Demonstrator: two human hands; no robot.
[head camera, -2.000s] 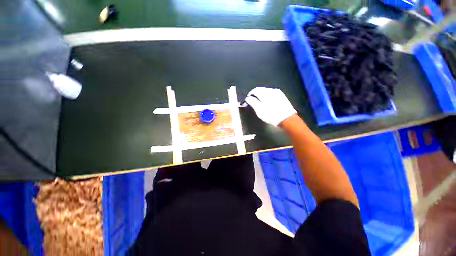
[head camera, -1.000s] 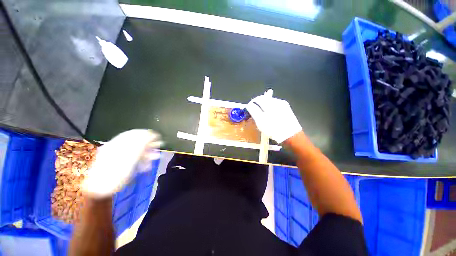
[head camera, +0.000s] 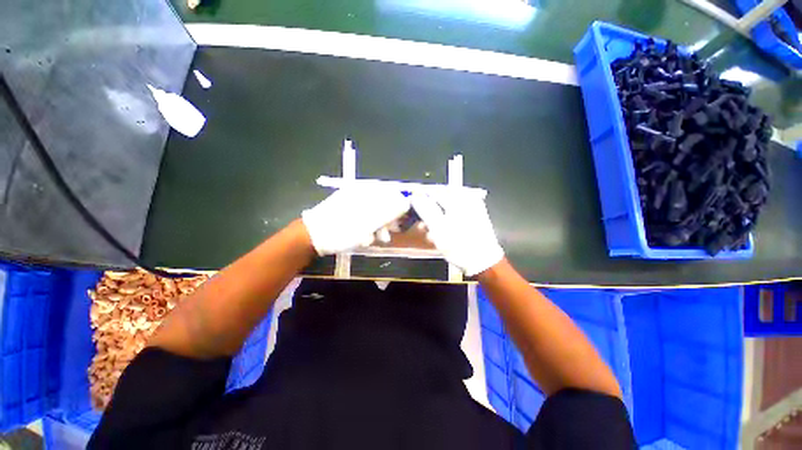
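Note:
My left hand (head camera: 356, 220) and my right hand (head camera: 462, 224), both in white gloves, meet over the tan pad (head camera: 411, 237) framed by white tape (head camera: 349, 163). Their fingertips come together at the blue fixture (head camera: 406, 194), of which only a sliver shows. A small dark part (head camera: 410, 217) shows between the fingers of both hands. The gloves hide most of the pad, and I cannot tell whether a tan part is in the left fingers.
A blue bin (head camera: 609, 167) heaped with black parts (head camera: 681, 145) stands at right. A bin of tan parts (head camera: 132, 316) is below the bench at left. A white squeeze bottle (head camera: 180, 112) and a black cable (head camera: 66, 189) lie on the grey sheet. Empty blue crates (head camera: 686, 352) are at lower right.
My left hand has moved from above the tan parts bin to the pad and met my right hand. My right hand has stayed by the fixture since a second ago, after coming in from its right.

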